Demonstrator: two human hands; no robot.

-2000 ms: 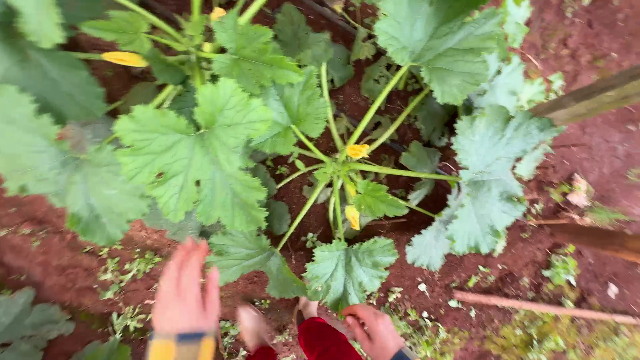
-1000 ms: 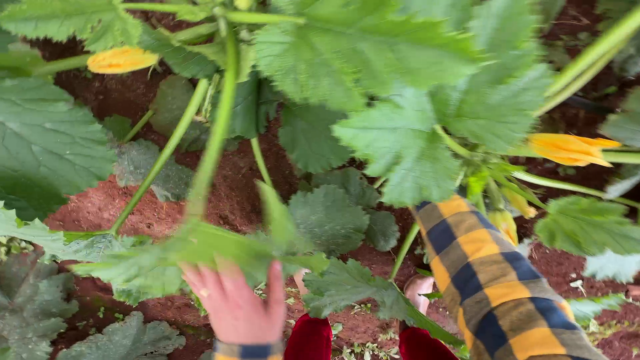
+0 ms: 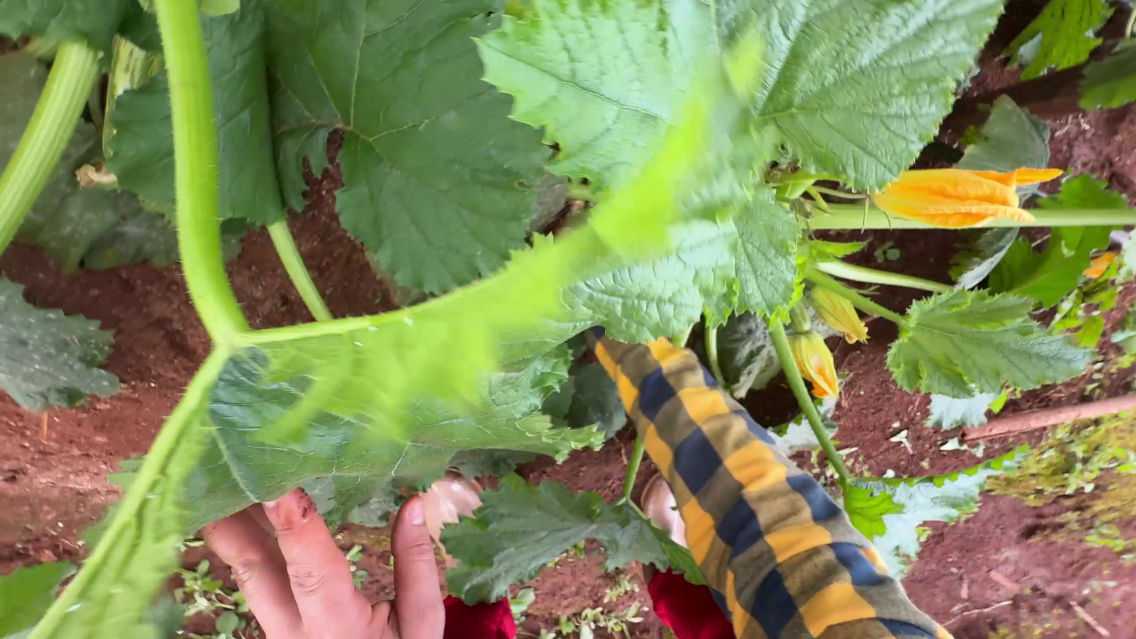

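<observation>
My left hand (image 3: 328, 577) is at the lower left, palm down with the fingers apart. Its fingertips touch or lie just under the edge of a large squash leaf (image 3: 373, 426), and nothing is gripped. My right arm, in a yellow, navy and olive checked sleeve (image 3: 754, 479), reaches up into the squash plant. The right hand itself is hidden beneath the leaves. Close to that sleeve are two drooping yellow blossoms (image 3: 814, 364). Farther right a larger orange-yellow squash blossom (image 3: 954, 197) lies along a pale green stem.
Thick leaf stalks (image 3: 197, 177) rise close to the camera at the left. Broad leaves (image 3: 417, 133) spread over reddish soil (image 3: 98, 444). A thin stick (image 3: 1056, 415) lies on the ground at the right. My feet and red trouser legs (image 3: 479, 619) show at the bottom, partly behind foliage.
The view has come much closer to the plant. Two seconds ago both hands were visible low in the frame; since then my right arm has reached in among the leaves and its hand is hidden.
</observation>
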